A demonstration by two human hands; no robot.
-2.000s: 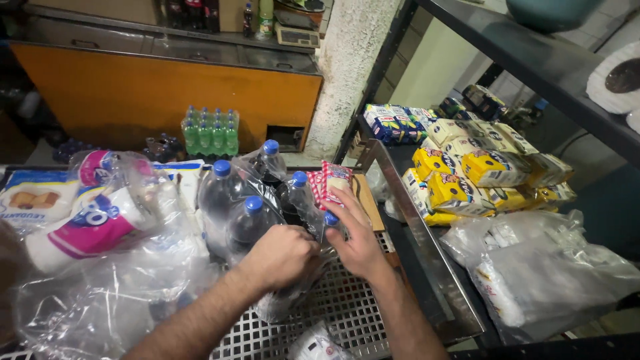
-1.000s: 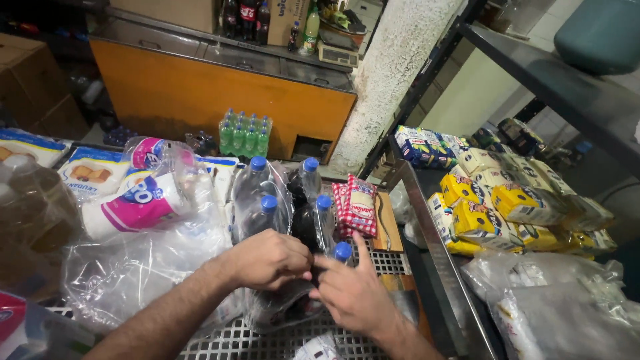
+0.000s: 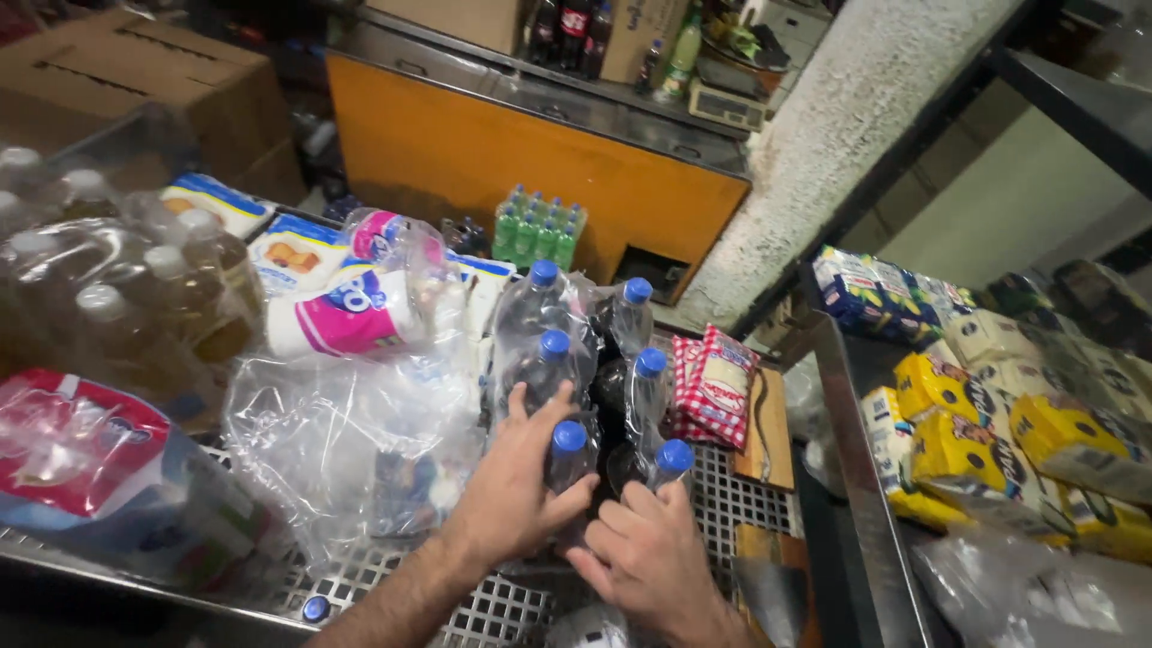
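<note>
Several dark soda bottles with blue caps stand in clear shrink wrap on a white perforated rack. The wrap is parted down the middle between the two rows. My left hand lies with spread fingers around the near-left bottle, touching it and the wrap. My right hand has curled fingers at the near-right bottle, just below its cap; whether they pinch the plastic cannot be told. Red-checked bags lie right of the pack, beside a wooden board.
Wrapped paper rolls, crumpled clear plastic and a pack of yellowish bottles are on the left. A blue cap lies near the front edge. A broad metal blade is at lower right. Yellow packages fill the right shelf.
My left hand has gone from bunched fingers between the rows to spread fingers on the near-left bottle. The plastic between the rows looks more parted. The view has shifted toward the left.
</note>
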